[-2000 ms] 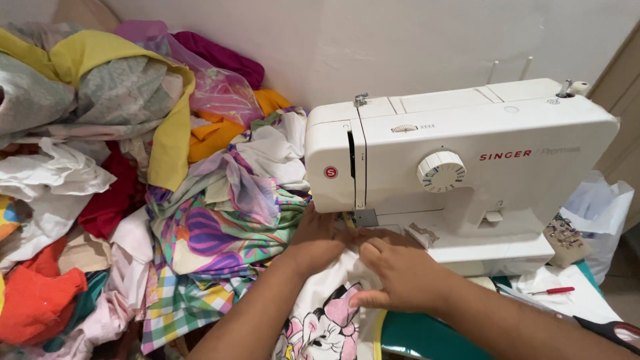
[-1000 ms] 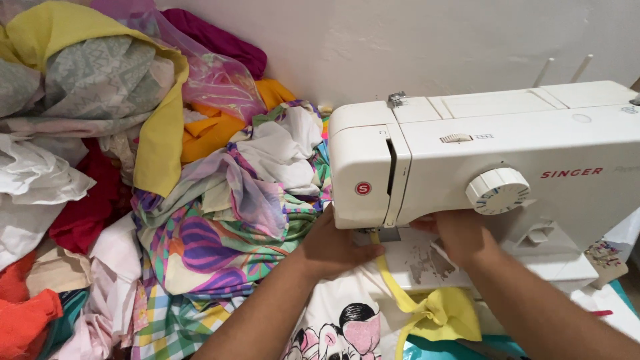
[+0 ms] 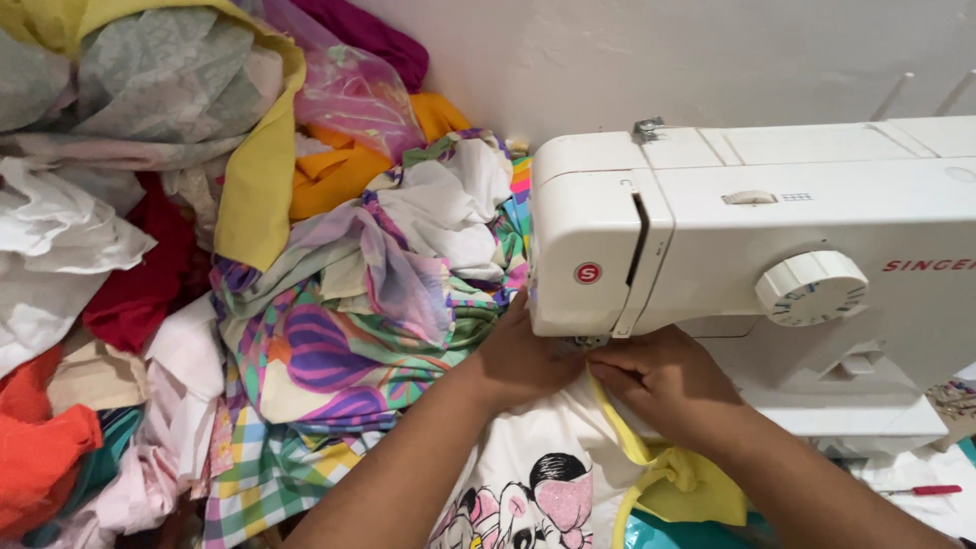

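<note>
A white Singer sewing machine [image 3: 762, 198] fills the right side. Below its needle end lies a white printed fabric piece [image 3: 549, 457] with a cartoon figure and yellow binding [image 3: 614, 419] along its edge, knotted lower down. My left hand [image 3: 518, 358] rests on the fabric left of the needle area, its fingertips partly hidden behind the machine head; whether it grips cloth is unclear. With thumb and fingers together, my right hand [image 3: 663, 381] pinches the yellow binding just in front of the needle area. The needle and presser foot are mostly hidden.
A large heap of mixed fabrics [image 3: 328, 358] covers the left side, close to my left forearm. Behind the machine rises a pale wall [image 3: 534, 69]. At the lower right are a red-handled tool [image 3: 934, 489] and a small heap of pins [image 3: 953, 393].
My right hand has come from under the machine arm to the binding in front of the needle area. The knotted yellow binding shows now but not two seconds ago. The view has moved closer.
</note>
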